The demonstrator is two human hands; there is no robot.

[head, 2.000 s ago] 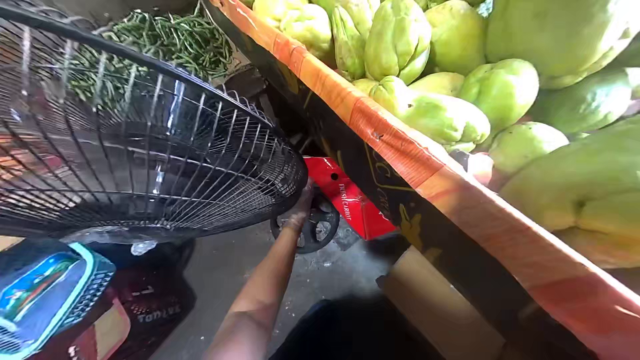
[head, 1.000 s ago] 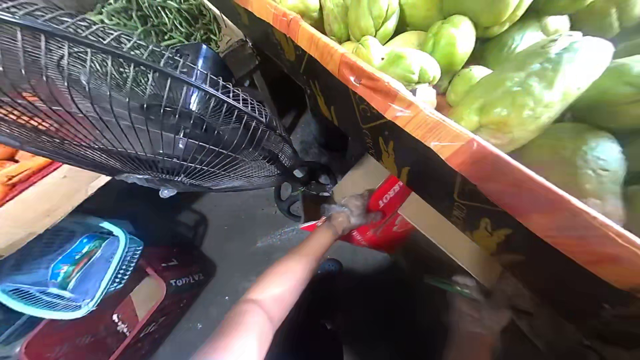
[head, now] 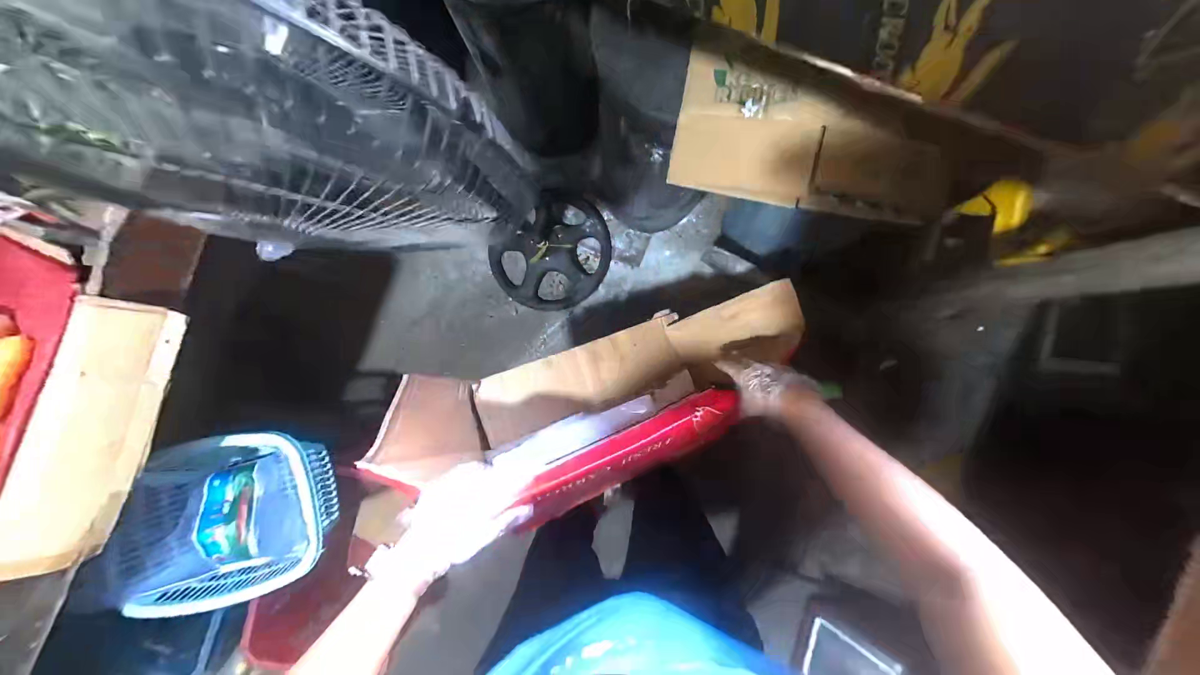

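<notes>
A red cardboard carton (head: 628, 459) with open brown flaps is held low in front of my legs, between my two hands. My left hand (head: 459, 516), overexposed and blurred, grips its near left edge. At the carton's right end, my right hand (head: 764, 384) has its fingers over the rim. Brown inner walls and flaps (head: 572, 380) face up, and something whitish lies along the inside of the near wall. Lettering runs along the red side.
A black fan (head: 375, 150) stands at upper left, near a black spoked wheel (head: 550, 251). Light blue plastic baskets (head: 314, 525) sit at left beside a cardboard box edge (head: 103, 412). Another brown carton (head: 750, 141) is at top right. Grey floor (head: 450, 300) shows between them.
The red carton, earlier by the stall's side under one hand, is now held by both hands close to my body. The view has swung down, so the green produce is out of view.
</notes>
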